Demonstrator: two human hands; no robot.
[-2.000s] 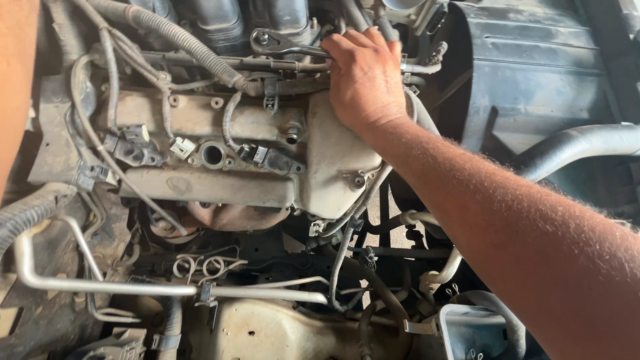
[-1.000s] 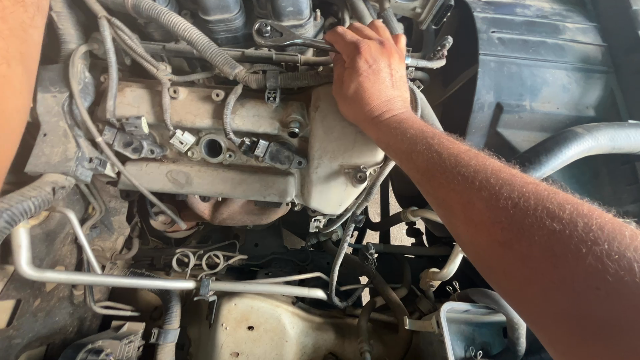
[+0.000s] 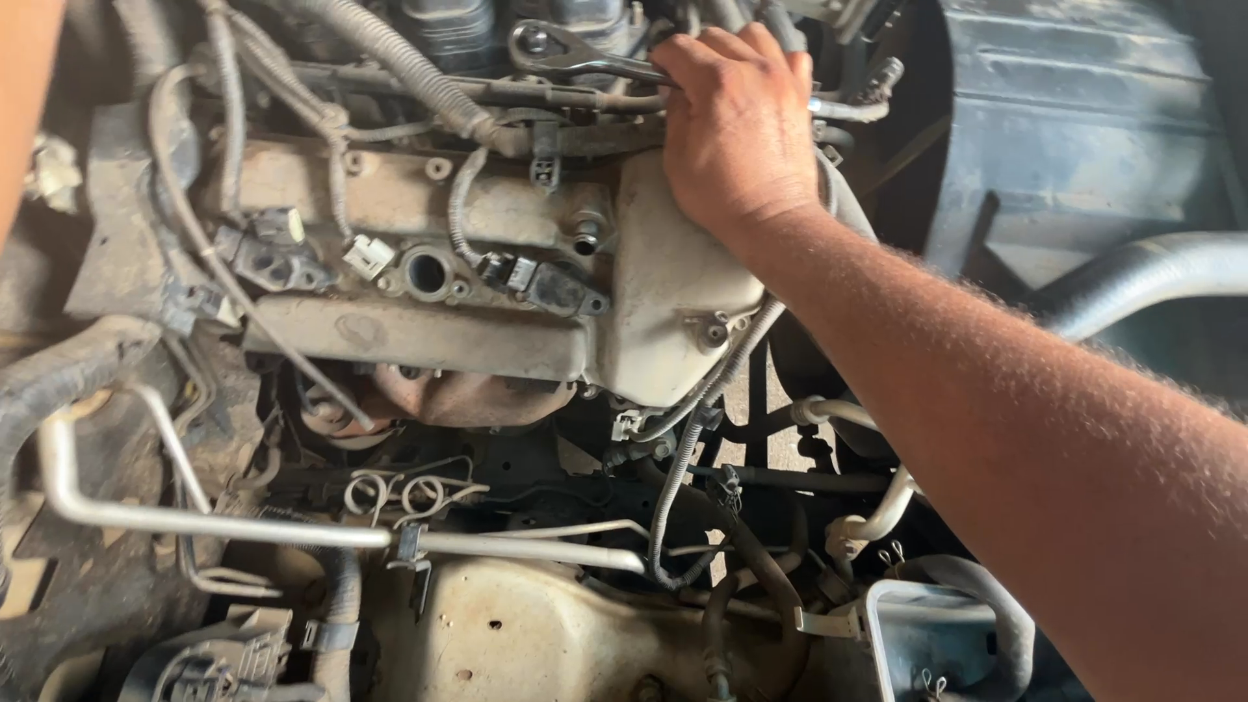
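My right hand (image 3: pixel 741 127) is closed around the handle of a ratchet wrench (image 3: pixel 561 51) at the top of the engine bay. The ratchet's round head points left, over the dark intake parts behind the valve cover (image 3: pixel 507 205). Part of the handle is hidden inside my fist. Below the hand lies the pale end section of the engine cover. An ignition coil (image 3: pixel 561 290) and an unplugged white connector (image 3: pixel 370 255) rest on the valve cover beside an open round hole (image 3: pixel 427 273). Of my left side only a blurred strip of arm shows at the left edge; its hand is out of view.
A corrugated wiring conduit (image 3: pixel 409 73) crosses above the valve cover. A silver metal pipe (image 3: pixel 263 528) runs across the lower left. At the right are the dark wheel-well panel (image 3: pixel 1082 127) and a thick hose (image 3: pixel 1150 278). An open plastic reservoir (image 3: pixel 873 624) stands at lower right.
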